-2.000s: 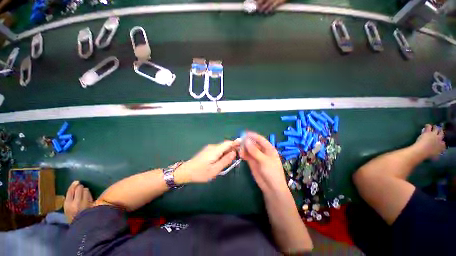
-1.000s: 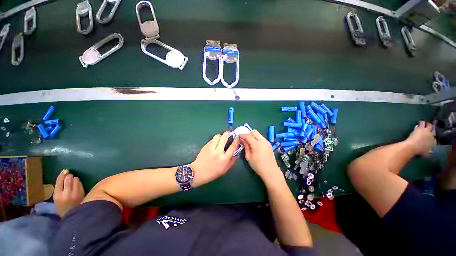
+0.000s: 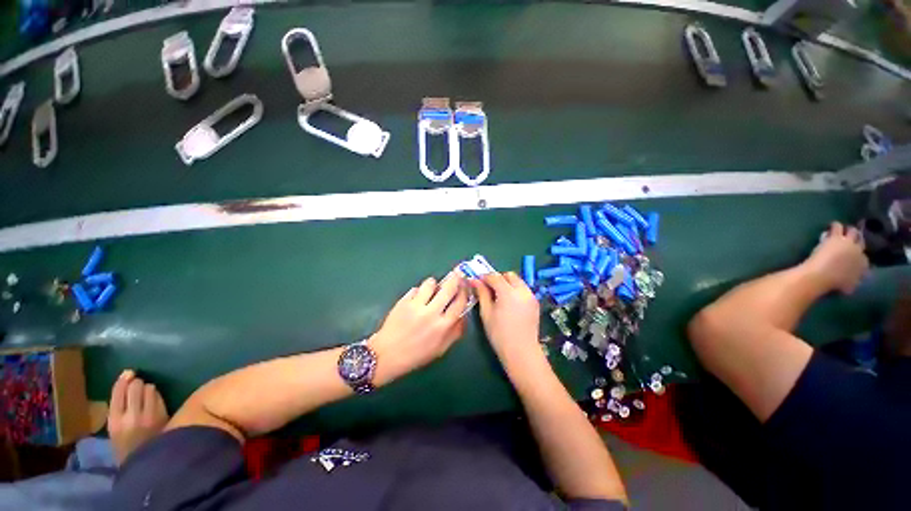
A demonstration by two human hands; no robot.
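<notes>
A pale housing (image 3: 481,266) with a bit of blue at its block end is held between my two hands, mostly hidden by the fingers. My left hand (image 3: 430,317) grips its lower left side. My right hand (image 3: 507,307) has its fingers on the block end from the right. A pile of blue battery cells (image 3: 589,250) lies just right of my right hand, with small circuit boards (image 3: 606,312) and small round parts (image 3: 616,391) at its near end.
Two filled housings (image 3: 437,140) stand side by side on the green belt beyond the pale rail (image 3: 350,210). Empty housings (image 3: 222,128) lie farther left. A small blue-cell pile (image 3: 95,289) and a box of reddish parts (image 3: 68,394) are at left. Another person's arm (image 3: 764,329) is at right.
The single blue cell that lay above my hands a second ago is gone from the table, and blue now shows at the housing in my hands. The whole view has shifted slightly.
</notes>
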